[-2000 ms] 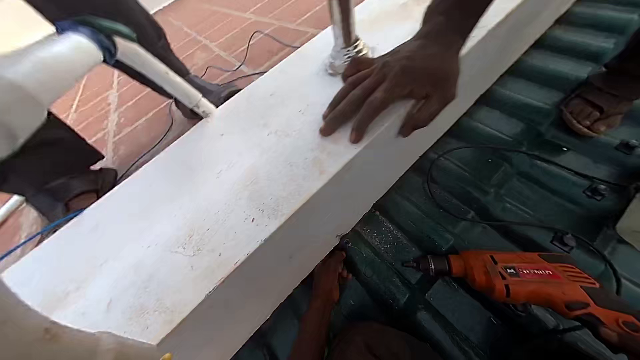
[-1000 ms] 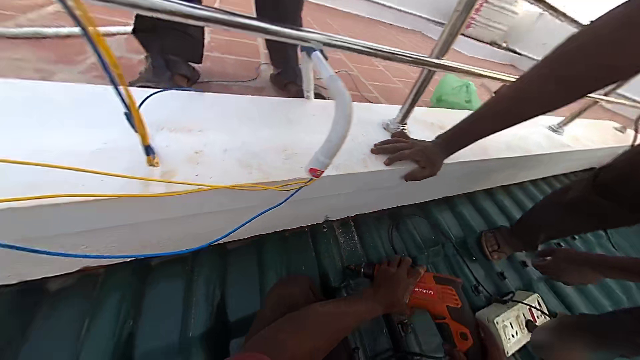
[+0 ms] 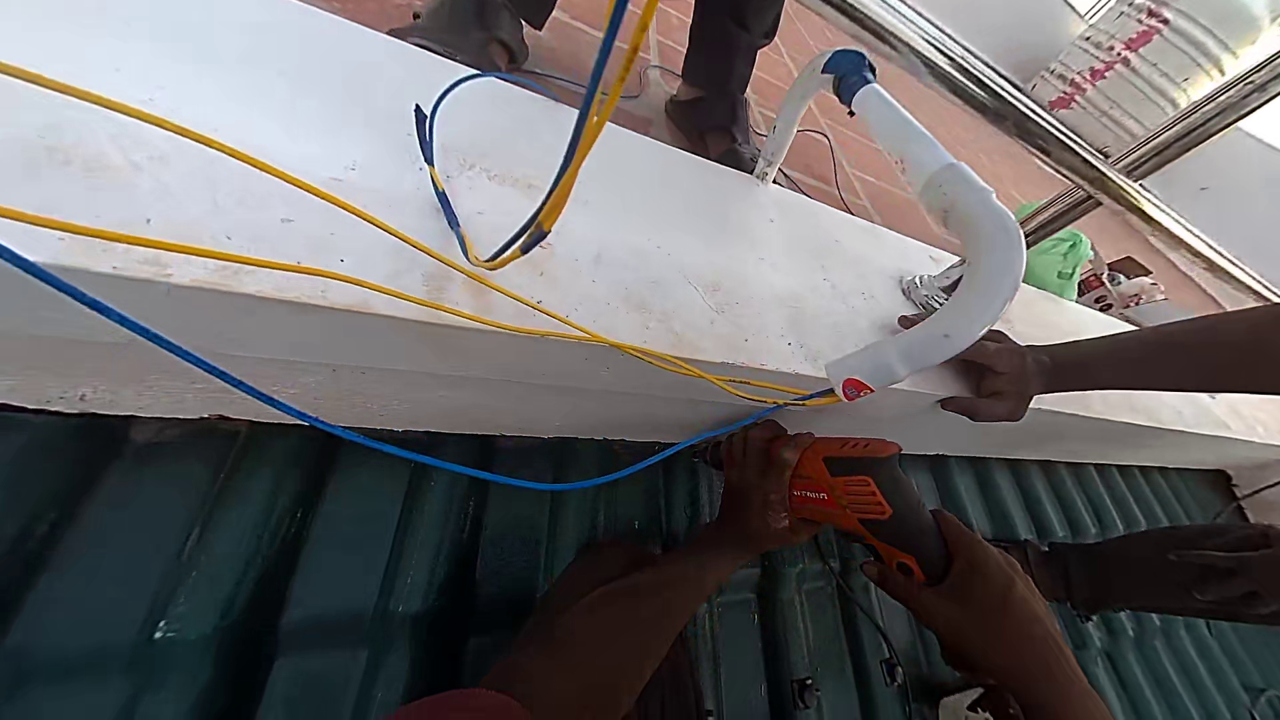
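Note:
An orange and black electric drill [image 3: 850,485] is held sideways just below a white parapet [image 3: 640,270], its chuck pointing left. My left hand [image 3: 765,480] wraps the drill's front end, near the chuck. Around the rear handle closes my right hand [image 3: 965,580]. A blue wire [image 3: 340,430] and yellow wires [image 3: 250,265] run from the left into the mouth of a curved white PVC pipe [image 3: 975,260], right above the drill. Whether a bit is in the chuck is hard to see.
Green corrugated roofing [image 3: 330,560] lies below the parapet. A co-worker's hand [image 3: 995,375] rests on the parapet edge at right; another person's legs [image 3: 735,60] stand behind it. A steel railing [image 3: 1060,140] crosses the upper right, near a green bag [image 3: 1058,262]. Wires hang in a loop at upper centre.
The drill, lying on the roofing two seconds ago, was taken hold of and is now up by the parapet in both my hands. The view has shifted a lot.

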